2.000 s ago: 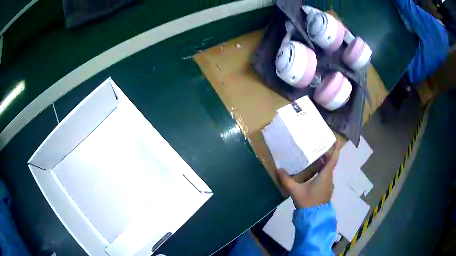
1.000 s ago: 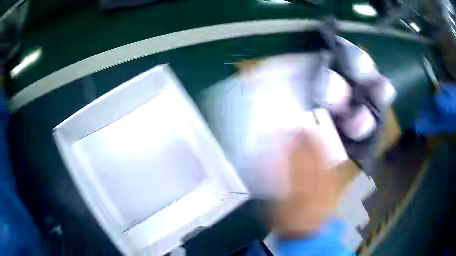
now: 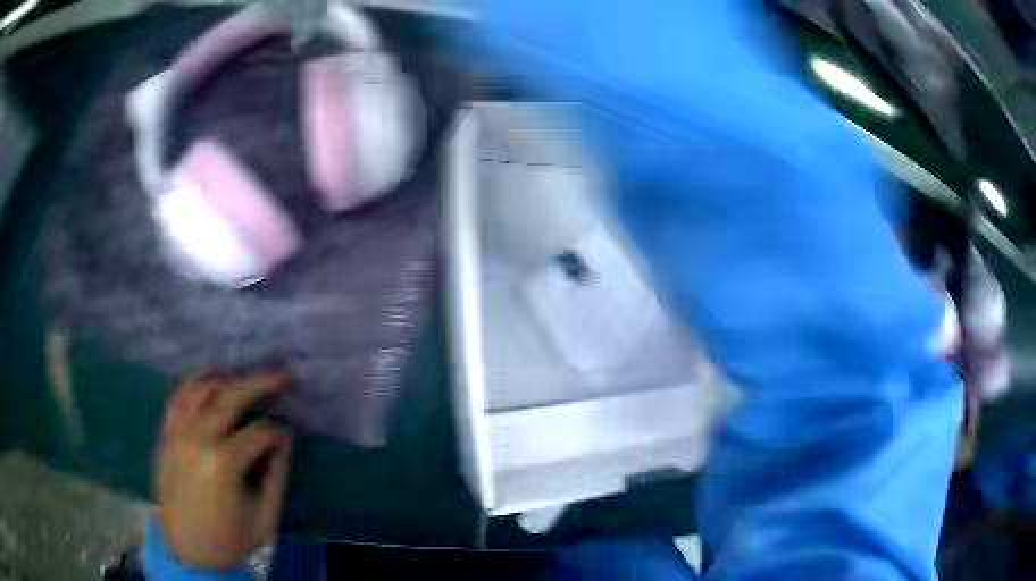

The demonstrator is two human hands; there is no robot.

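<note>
My left hand (image 3: 222,465) is at the lower left, blurred, fingers bent at the near edge of a dark grey bag (image 3: 341,329); whether it grips the bag is unclear. White headphones with pink ear cushions (image 3: 233,210) lie on the bag. To the right is an open white box (image 3: 551,448) with low walls. A small white booklet (image 3: 602,306) with a dark mark lies inside it. My right arm, in a blue sleeve, crosses over the box's right side towards the top edge. My right hand is not visible.
The dark green bench (image 3: 420,488) shows between bag and box and along the near edge. A pale rail and shiny dark surface run at the upper right. Blurred pink and white headphones (image 3: 983,329) show at the far right edge.
The view has swung left, bringing the bag with headphones and my left hand into view. A white booklet now lies in the box. My right arm has moved across the box.
</note>
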